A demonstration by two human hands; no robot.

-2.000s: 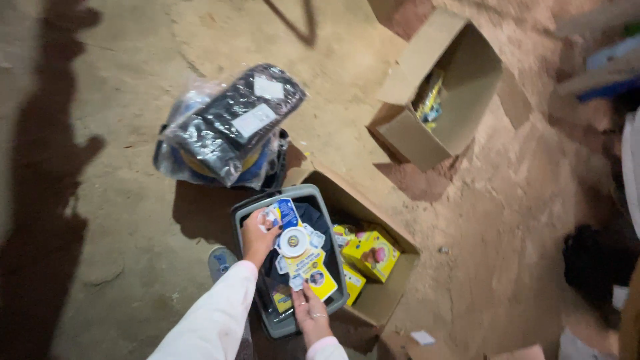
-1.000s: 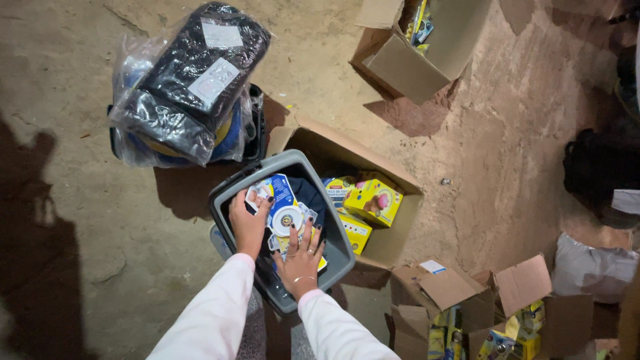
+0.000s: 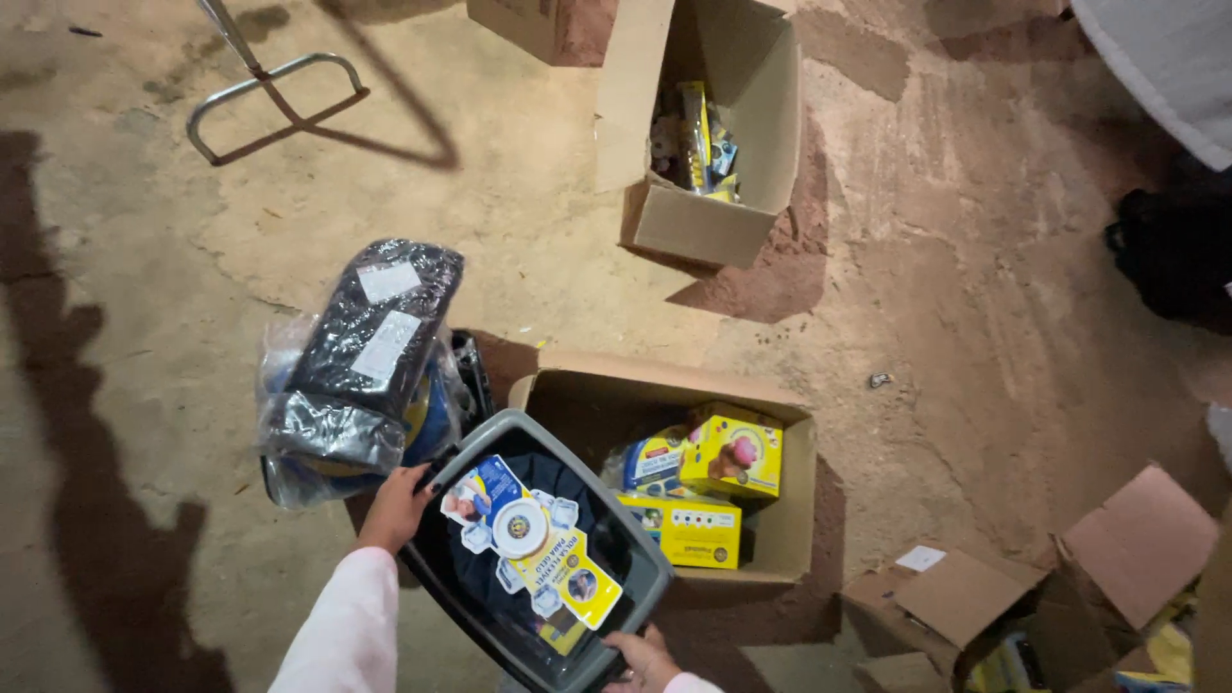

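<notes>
My left hand [image 3: 397, 510] grips the upper left rim of a grey plastic bin [image 3: 563, 445], and my right hand [image 3: 643, 659] grips its lower right end. Inside the bin, on dark material, lies a flexible ice bag in blue and yellow card packaging [image 3: 539, 539] with a white round cap. The bin is tilted beside an open cardboard box [image 3: 794, 520] holding yellow boxes [image 3: 736, 457]. Left of them, a black item in clear plastic wrap [image 3: 361, 337] rests on other wrapped things with blue and yellow parts.
Another open cardboard box [image 3: 712, 226] with small packaged goods stands farther off. More open boxes [image 3: 972, 597] are at the lower right. A metal stand leg [image 3: 274, 82] is at the upper left. A black object [image 3: 1174, 250] and white cloth [image 3: 1169, 67] are at the right.
Both hands were on the ice bag package inside the bin; now they hold the bin at opposite ends. The package lies uncovered in it. The view has shifted.
</notes>
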